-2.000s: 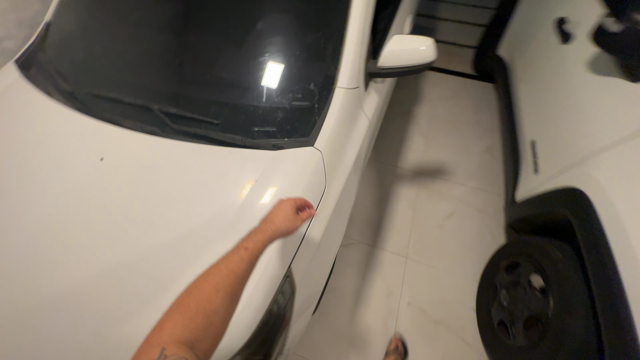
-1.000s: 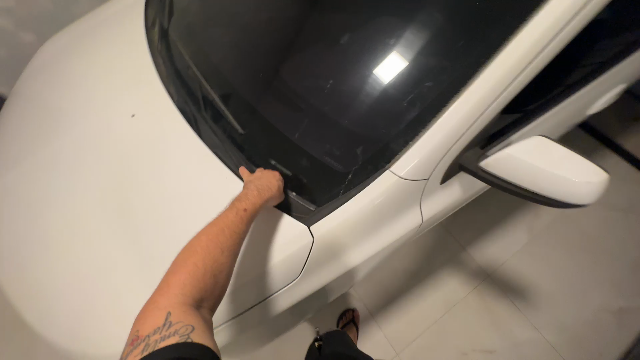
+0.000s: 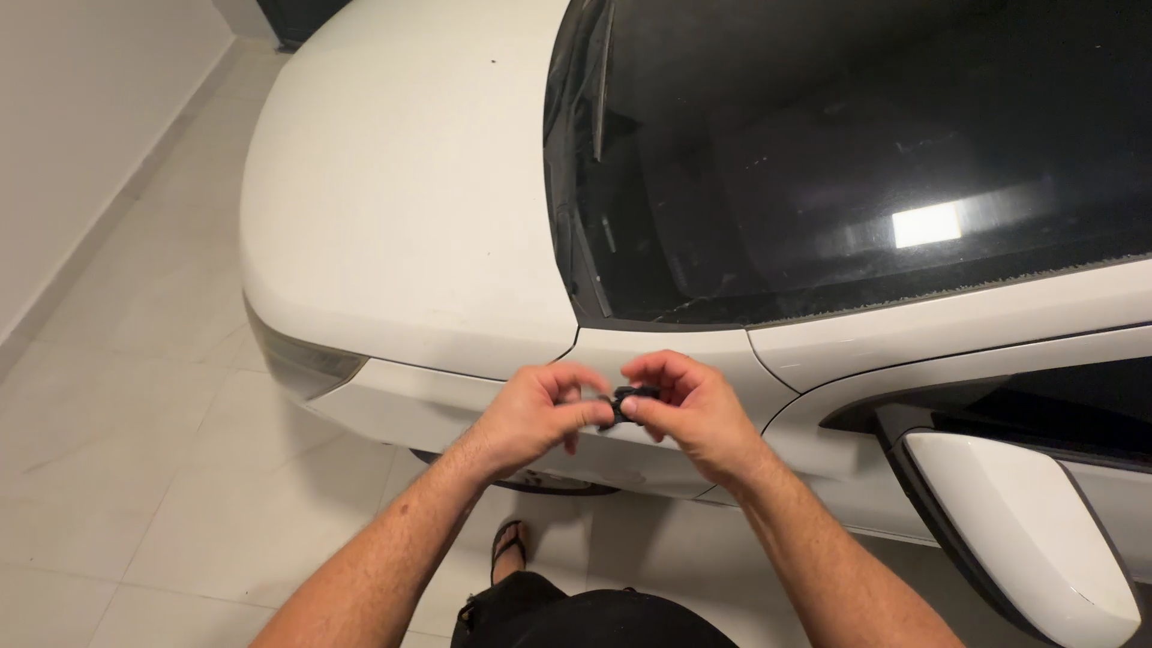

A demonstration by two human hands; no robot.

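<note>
A small black part, too small and blurred to name, is between my two hands above the fender of a white car. My right hand grips it with thumb and fingers. My left hand has its thumb and fingertips at the part's left end, slightly blurred; whether it grips the part is unclear. Behind the hands are the car's white hood and the dark windshield, with a wiper arm lying along its base.
The white side mirror sticks out at the lower right. A headlight is at the car's front corner. Pale floor tiles and a wall lie to the left. My sandalled foot stands beside the front wheel.
Both my hands are now together over the fender with the black part. One second ago a single hand was at the windshield's lower corner. The view has turned toward the car's side.
</note>
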